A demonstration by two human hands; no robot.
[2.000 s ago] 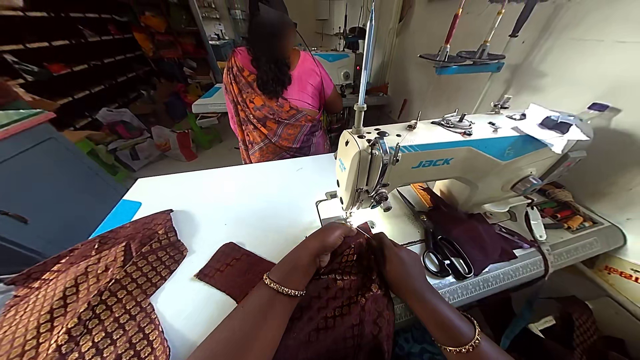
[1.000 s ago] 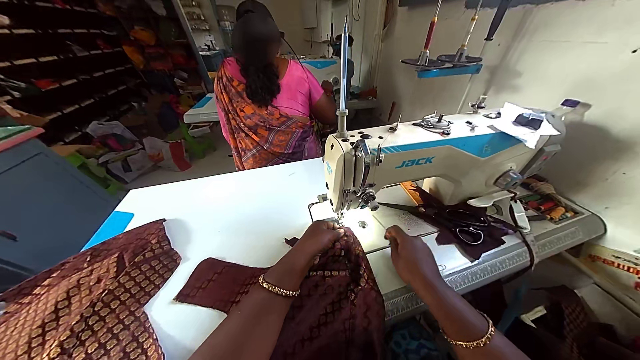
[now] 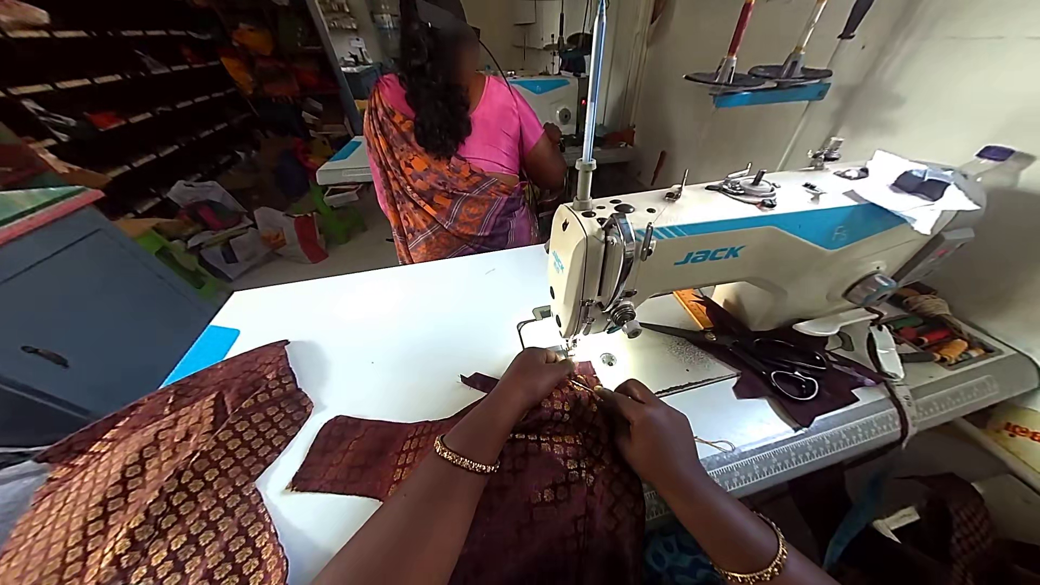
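Maroon brocade fabric with gold motifs (image 3: 561, 479) hangs over the table's front edge, its upper end near the needle of a Jack sewing machine (image 3: 731, 244). My left hand (image 3: 532, 378) pinches that upper end just in front of the presser foot. My right hand (image 3: 654, 426) grips the fabric's edge to the right, with a thin cord or folded strip stretched between the two hands. The fingertips are partly hidden. To the left lies a second brocade piece (image 3: 187, 463). Black-handled scissors (image 3: 780, 366) rest on dark fabric scraps (image 3: 800, 406) right of my hands.
The white sewing table (image 3: 390, 317) has a ruler strip (image 3: 853, 422) along its front. Thread spools sit in a tray (image 3: 946, 341) at the right. A co-worker (image 3: 463, 154) sits beyond the table, back turned. Thread cones' stand (image 3: 772, 93) is on the wall, a blue cabinet (image 3: 89, 301) at left.
The right hand was beside the fabric, apart from it, a second ago; now it is back at the fabric near the left hand. The scissors lie differently than two seconds ago.
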